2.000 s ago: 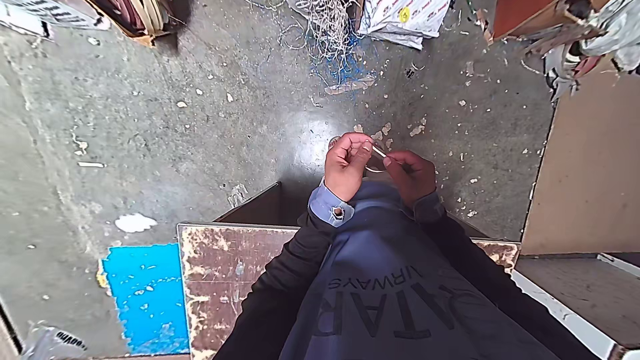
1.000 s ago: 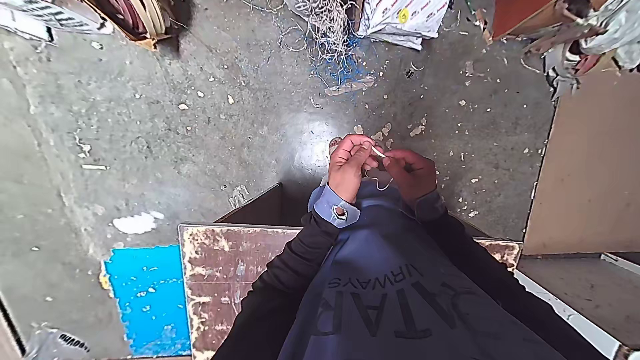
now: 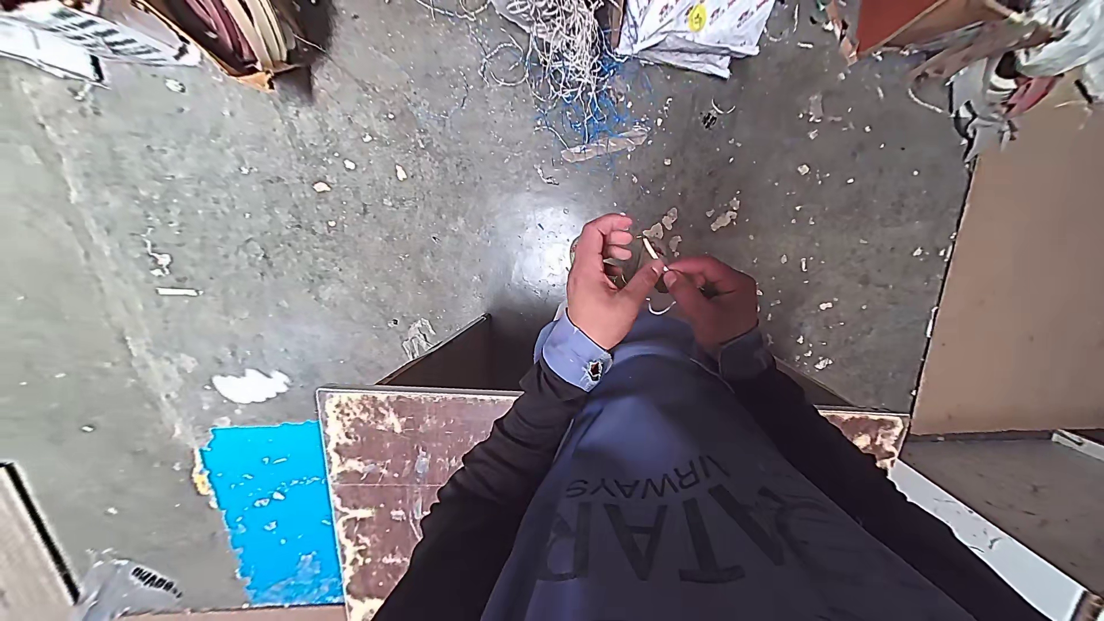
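My left hand (image 3: 608,280) and my right hand (image 3: 711,297) are close together in front of my body, above the floor. Between the thumb and fingers of my right hand a thin white strip or string (image 3: 650,248) is pinched, with my left thumb against it. Its pale end points up between the hands, and a thin loop hangs just below them. The other fingers of my left hand are curled loosely and apart from the strip. What the strip is made of is too small to tell.
A worn brown board (image 3: 397,483) lies close in front of my body. Beyond it are a blue patch (image 3: 272,509) on the floor, tangled string (image 3: 569,43), a white printed bag (image 3: 690,34), and an open carton (image 3: 224,43). A tan panel (image 3: 1018,276) stands at the right.
The fingers of my left hand have come away from the strip and are spread more. Its pale end now shows upright between my hands.
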